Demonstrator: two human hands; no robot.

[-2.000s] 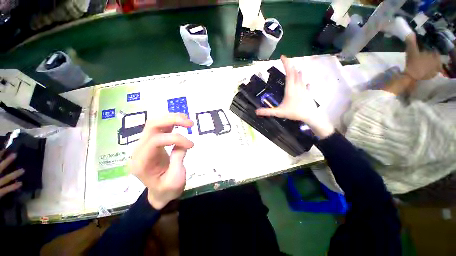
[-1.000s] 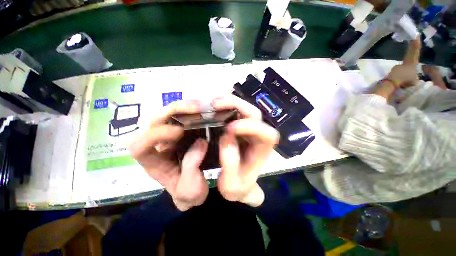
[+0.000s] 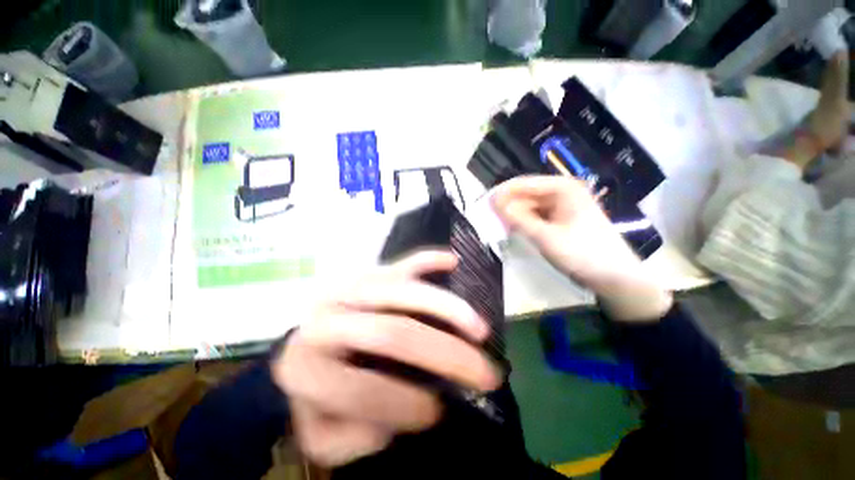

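A black carton [image 3: 476,281] is held tilted above the front edge of the bench, its far end pointing up and away. My left hand [image 3: 375,361] is wrapped around it, blurred, with the fingers across its side. My right hand [image 3: 553,220] is beside the carton's far end, thumb and fingertips close together. A thin pale edge shows at those fingertips; whether they pinch a flap I cannot tell. A fanned pile of glossy black blanks [image 3: 614,155] lies at the right of the bench, partly behind my right hand.
Flattened printed cardboard [image 3: 253,262] covers the bench. At left stand an open black carton [image 3: 108,127] and a second black pile [image 3: 42,253]. Wrapped products [image 3: 230,37] stand on the green belt beyond. Another person's pale sleeve [image 3: 787,244] is at right.
Both hands were together on the carton, thumbs on it. Now my left hand alone grips it, tilted, and my right hand has moved right to its far end. The view has shifted.
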